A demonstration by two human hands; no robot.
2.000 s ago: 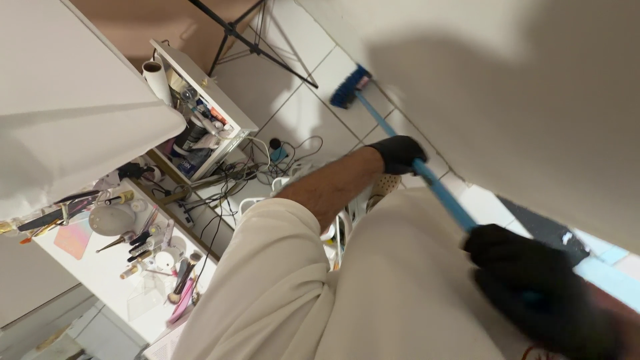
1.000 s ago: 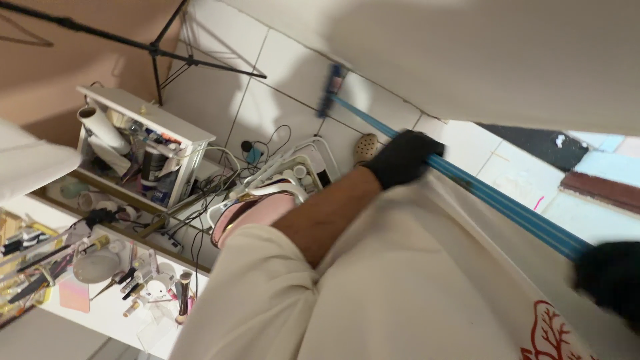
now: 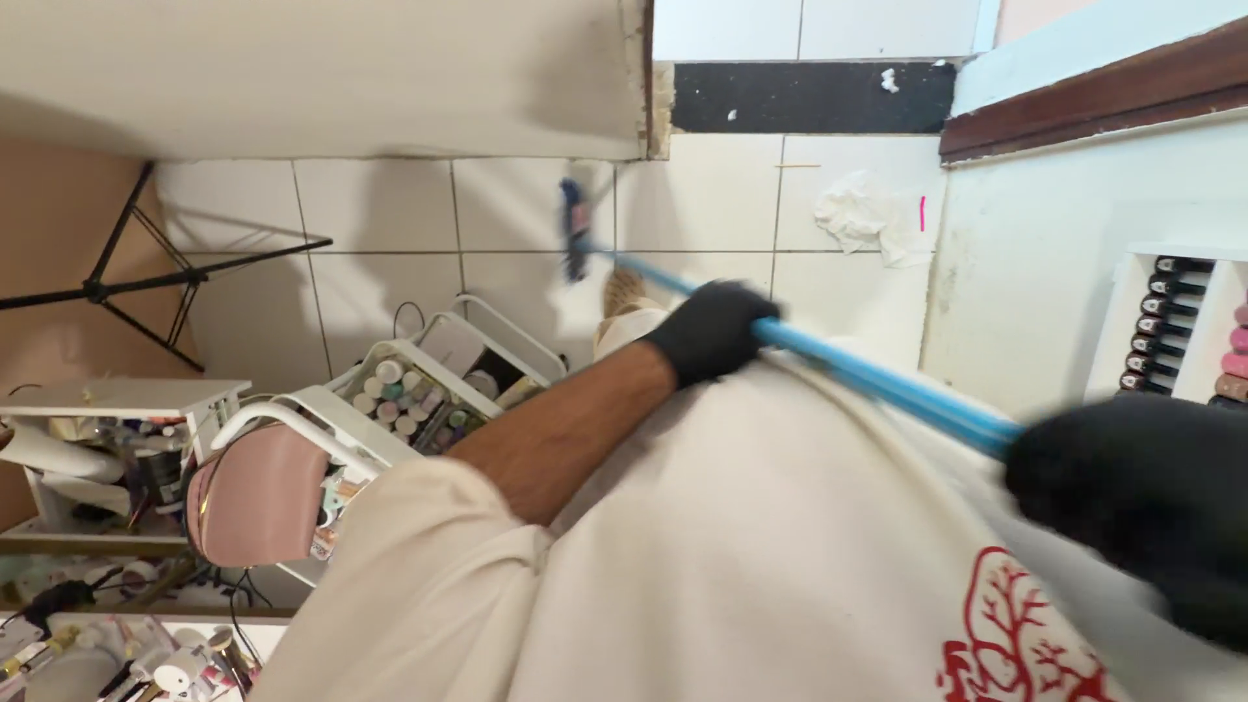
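Note:
A push broom with a light blue handle [image 3: 877, 385] and dark blue bristles [image 3: 575, 229] slants across the view, its head at the white tile floor [image 3: 390, 205] beside the wall. In a black glove, my left hand [image 3: 717, 331] is closed around the lower part of the handle. My right hand [image 3: 1121, 497], also gloved in black and blurred, grips the upper part at the right edge. Crumpled white tissue [image 3: 858, 214], a pink strip [image 3: 922, 214] and a thin stick [image 3: 798, 166] lie on the tiles right of the broom head.
A black tripod stand [image 3: 97, 290] stands at the left. Below it are an open white shelf unit [image 3: 127, 395], a white wire cart [image 3: 468, 380] with bottles and a pink bag [image 3: 263, 492]. A black floor strip [image 3: 809, 97] lies beyond the wall corner. Nail polish bottles fill a rack [image 3: 1111, 331] at right.
The view has turned strongly towards the doorway, bringing the tissue and polish rack into sight. Both hands still hold the broom handle.

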